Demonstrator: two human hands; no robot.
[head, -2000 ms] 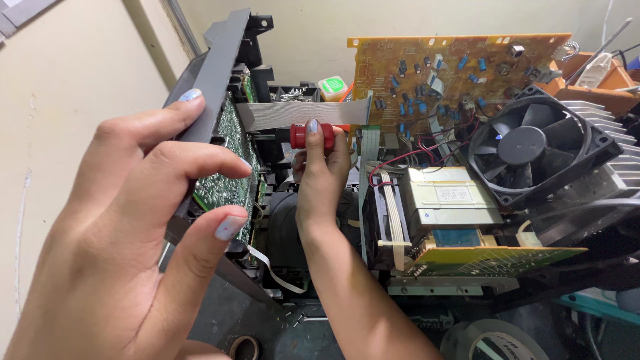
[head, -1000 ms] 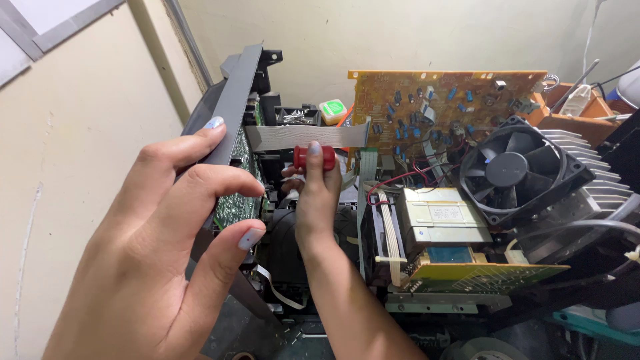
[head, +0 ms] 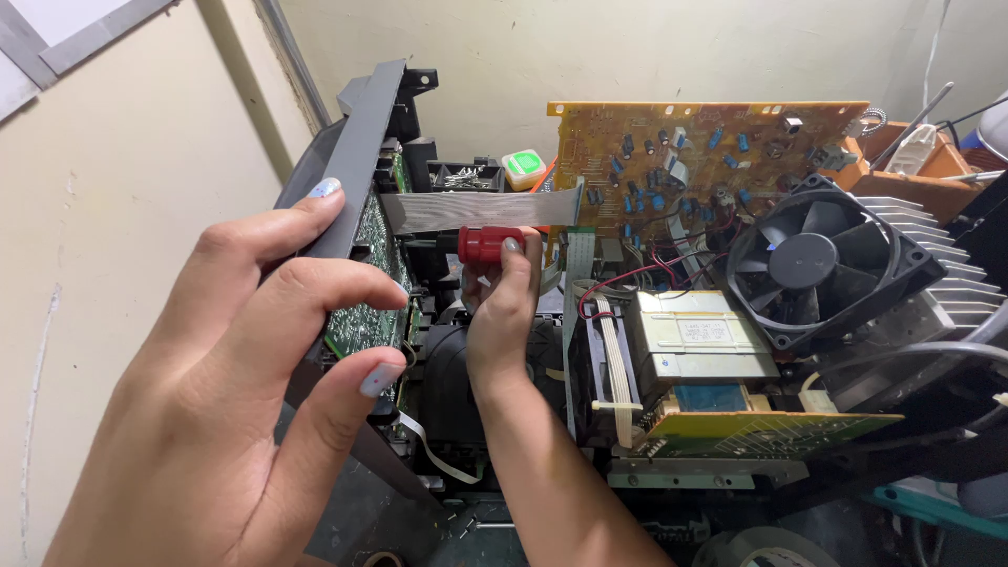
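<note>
My right hand (head: 504, 295) grips the red handle of a screwdriver (head: 482, 245) at the middle, just below a wide flat ribbon cable (head: 488, 211). The tool points left, toward the green circuit board (head: 366, 303) behind the dark plastic front panel (head: 366, 126); where its tip ends is hidden. On the left, my left hand (head: 236, 346) has its index fingertip against the panel's edge, with thumb and middle finger apart and nothing between them. An upright amber circuit board (head: 646, 173) stands right of the ribbon cable.
At right are a black cooling fan (head: 803, 260), a metal heatsink (head: 921, 260) and a transformer (head: 705, 335) above another board (head: 780, 433). Behind stand a black tray of screws (head: 465, 177), a small green-labelled box (head: 524, 168) and an orange bin (head: 906, 173). Thin wires cross the middle.
</note>
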